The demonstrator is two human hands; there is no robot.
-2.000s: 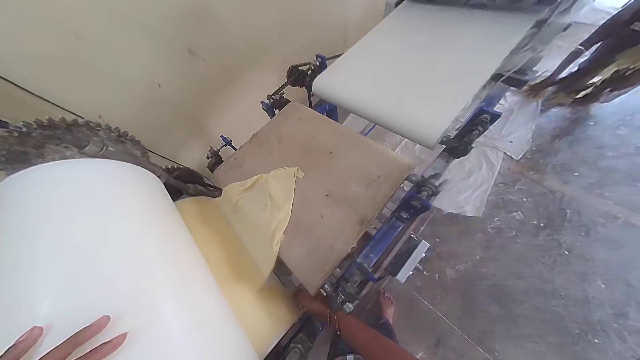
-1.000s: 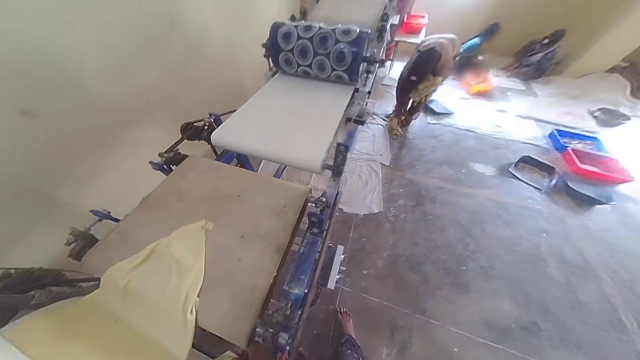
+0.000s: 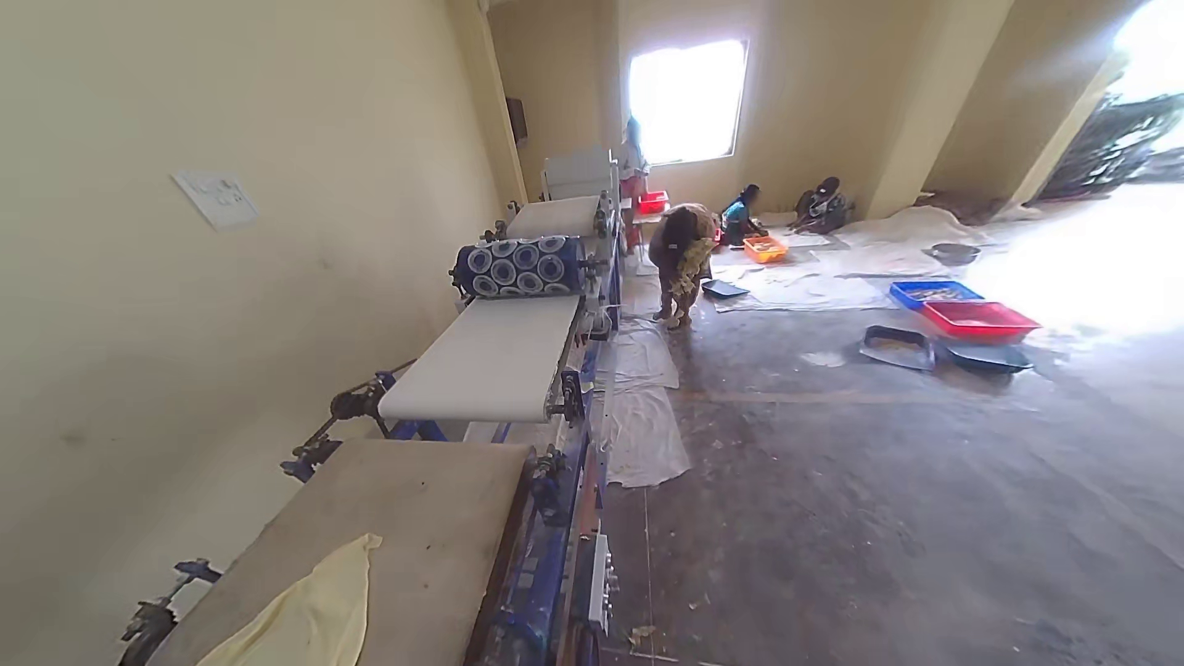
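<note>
Neither my left hand nor my right hand shows in the head view now. A thin sheet of pale yellow dough [image 3: 310, 615] lies at the bottom left, its pointed end resting on a brown conveyor belt [image 3: 435, 518]. Beyond that belt runs a white conveyor belt [image 3: 486, 356], and over its far end sits a blue roller with round ring-shaped cutters [image 3: 518, 267]. A further belt section [image 3: 555, 217] continues behind the roller.
On the right, a bent-over person [image 3: 683, 259] holds yellowish material beside the machine. Two people sit farther back near an orange tray [image 3: 765, 249]; another stands by the window. A red tray [image 3: 980, 320], a blue tray [image 3: 934, 293] and dark trays [image 3: 897, 349] lie on the floor.
The view has swung up and along the machine. Both hands, seen two seconds ago at the large white roller and near the brown belt's edge, have left the view.
</note>
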